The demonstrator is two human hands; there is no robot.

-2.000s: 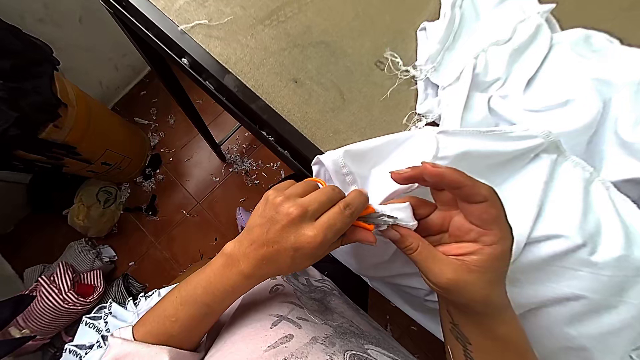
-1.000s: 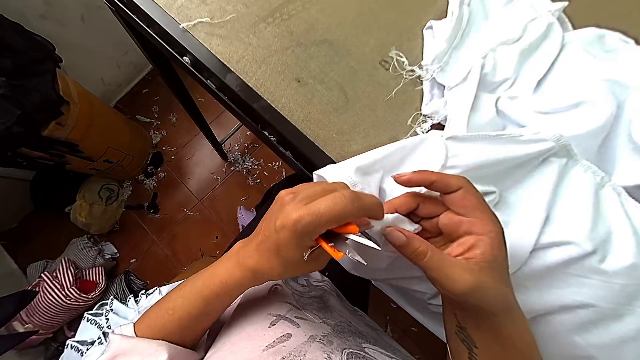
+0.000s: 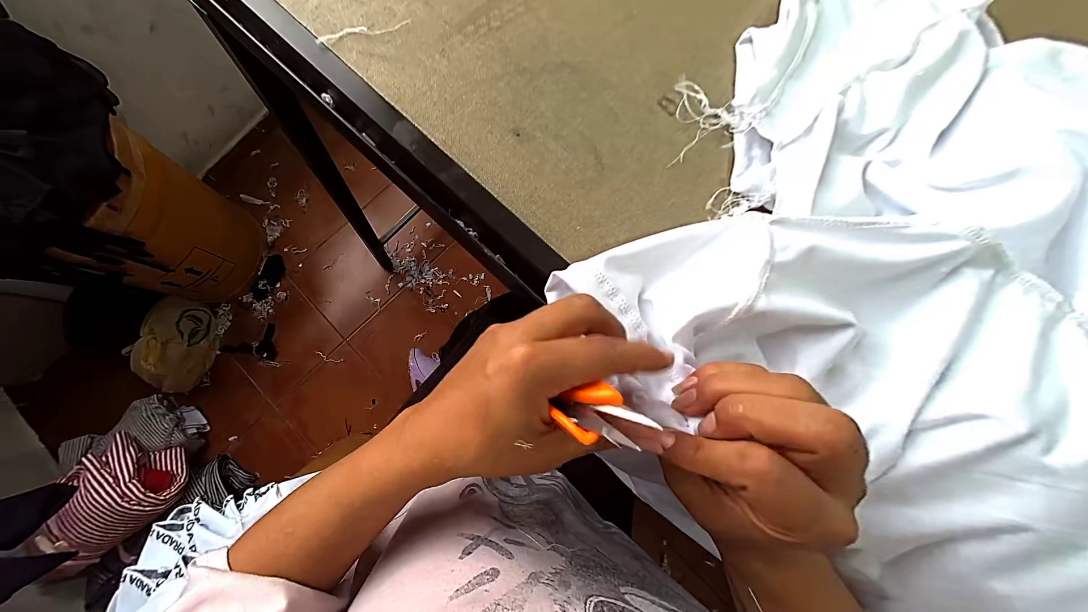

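Note:
A pair of orange-handled thread snips [image 3: 599,412] lies in my left hand [image 3: 527,391], its blades parted and pointing right toward my other hand. My left index finger stretches over the hem of a white fabric garment [image 3: 850,280]. My right hand [image 3: 765,459] has its fingers curled and pinches the garment's edge just beyond the blade tips. Part of the pinched cloth is hidden by my fingers. The garment spreads over the table's right side and hangs past its near edge. Loose white threads [image 3: 705,115] trail from fabric farther back.
The brown table top [image 3: 527,110] has a dark metal edge [image 3: 408,153] running diagonally. On the tiled floor [image 3: 323,374] are thread scraps [image 3: 421,276]. An orange-brown bin [image 3: 178,221] with dark cloth, a tied bag [image 3: 178,340] and striped clothes [image 3: 119,493] are at left.
My right hand's raised fingers have curled down onto the cloth. My left index finger now reaches out over the hem. The snips' blades look closed together two seconds ago and parted since.

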